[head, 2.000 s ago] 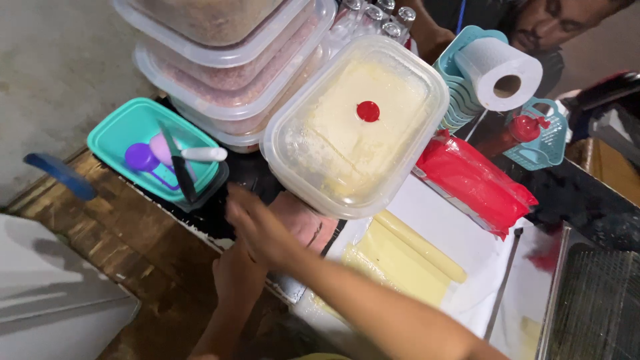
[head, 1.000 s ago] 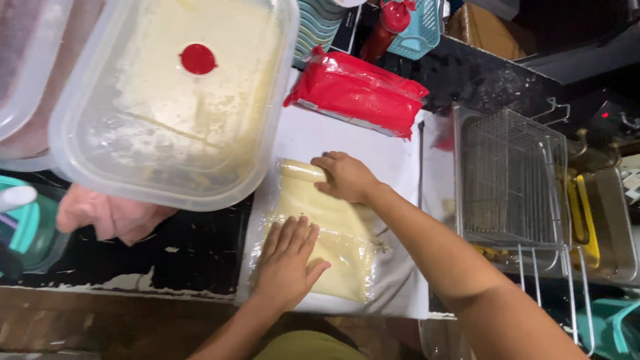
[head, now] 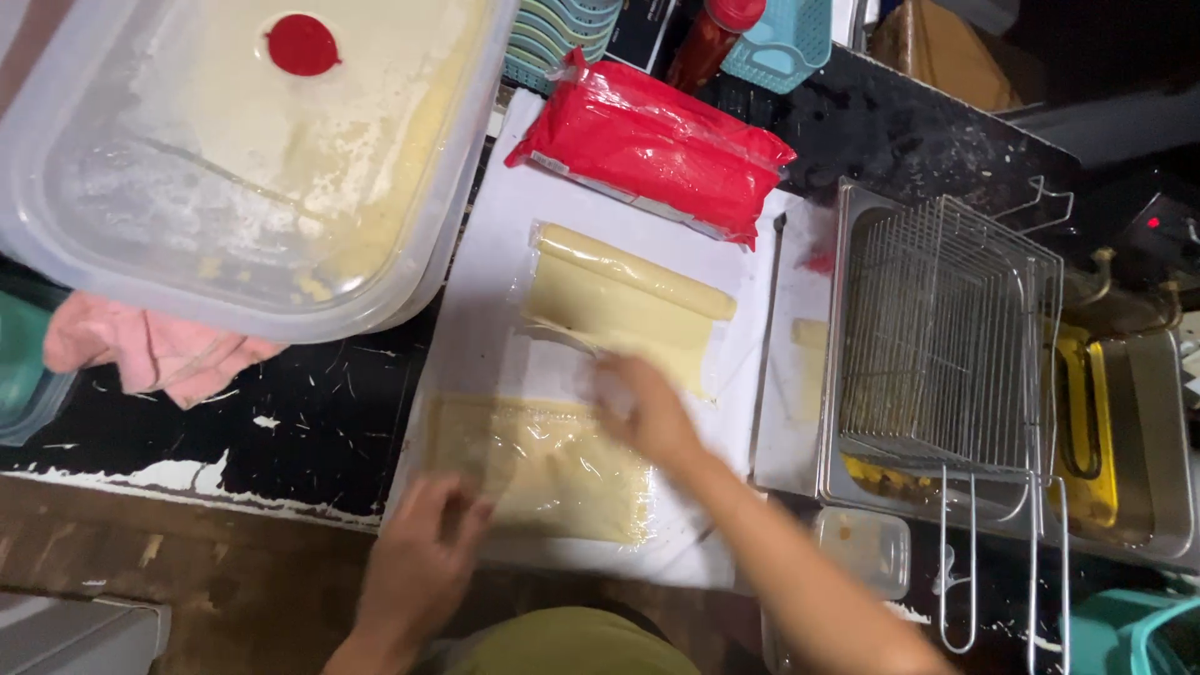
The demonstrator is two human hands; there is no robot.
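On a white board [head: 478,328] lies a rolled sheet of pale yellow dough [head: 637,272], its near part flat and its far edge rolled up. Nearer to me a clear plastic film [head: 572,478] is spread flat, with pale yellow showing through it. My left hand [head: 427,534] is over the film's left edge, fingers curled; blur hides whether it pinches the film. My right hand [head: 642,408] is blurred between the dough and the film, and what its fingers touch cannot be told. A red plastic package [head: 656,145] lies along the board's far side.
A large lidded plastic container [head: 234,169] and a pink cloth [head: 155,347] are at the left. To the right, a wire fryer basket [head: 937,337] sits over a metal fryer with yellow oil [head: 1087,431]. A small clear container [head: 862,553] and a teal basket [head: 778,42] are nearby.
Both hands have come off the dough sheet, where they lay a second ago, and moved nearer to my body. The plastic film now lies apart from the dough, nearer to me.
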